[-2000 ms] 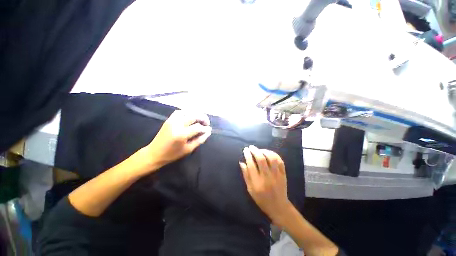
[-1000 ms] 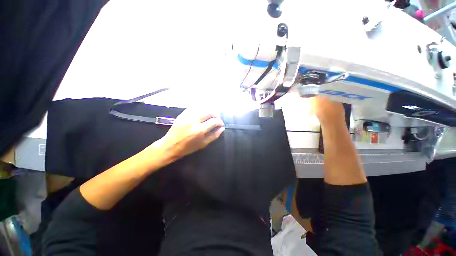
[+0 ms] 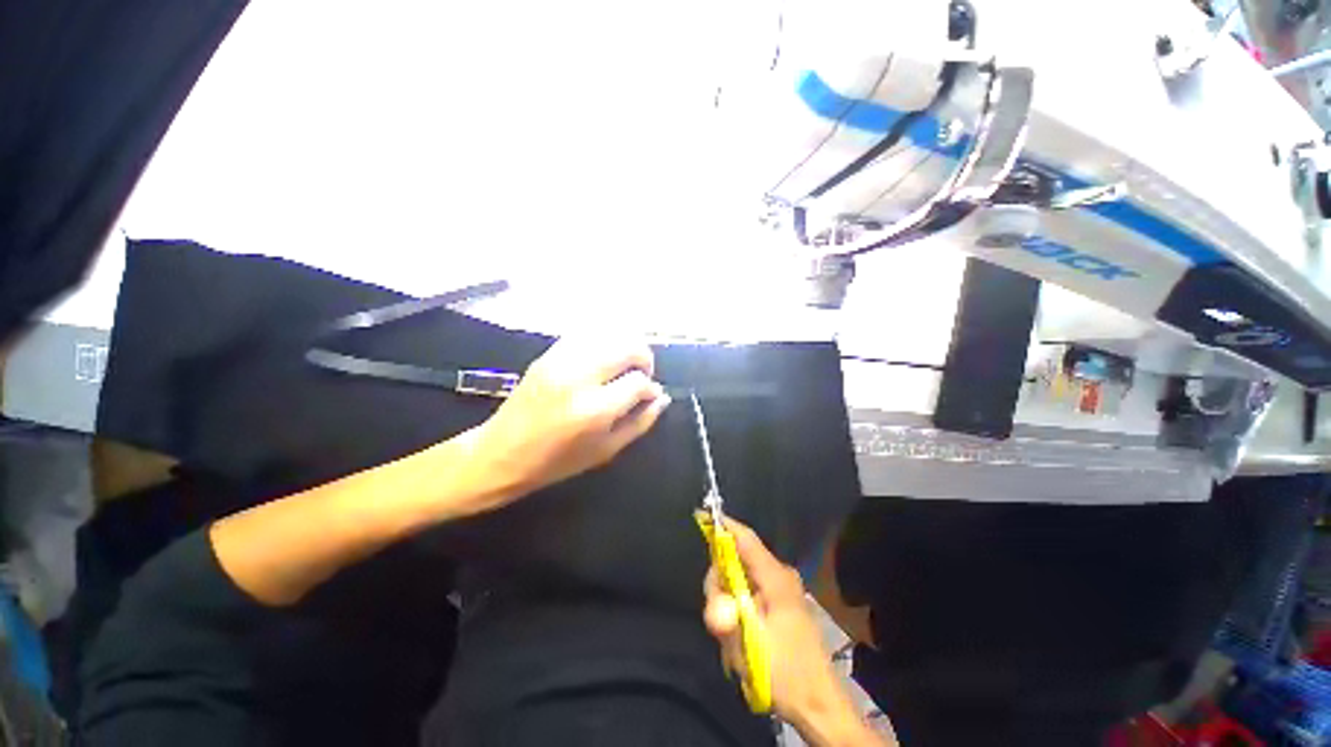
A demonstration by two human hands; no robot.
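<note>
A black garment panel (image 3: 292,343) lies on the white table and hangs over its front edge. My left hand (image 3: 591,409) is on the panel, fingertips pinched at its upper part. A thin grey strip (image 3: 387,368) runs from my left hand to the left and curls on the cloth. My right hand (image 3: 781,620) holds scissors with yellow handles (image 3: 742,606), blades pointing up toward my left fingertips. The blade tips are close to those fingertips. Whether they touch cloth or thread cannot be told.
The white sewing machine head (image 3: 1124,241) with a blue stripe is at upper right, its needle area (image 3: 829,270) above the panel. A black rectangle (image 3: 988,350) and a small parts tray (image 3: 1088,377) lie on the right. Dark cloth (image 3: 88,132) fills the upper left.
My right hand has come from under the machine head down to the lower middle and now holds the yellow scissors. My left hand stays pinched on the panel.
</note>
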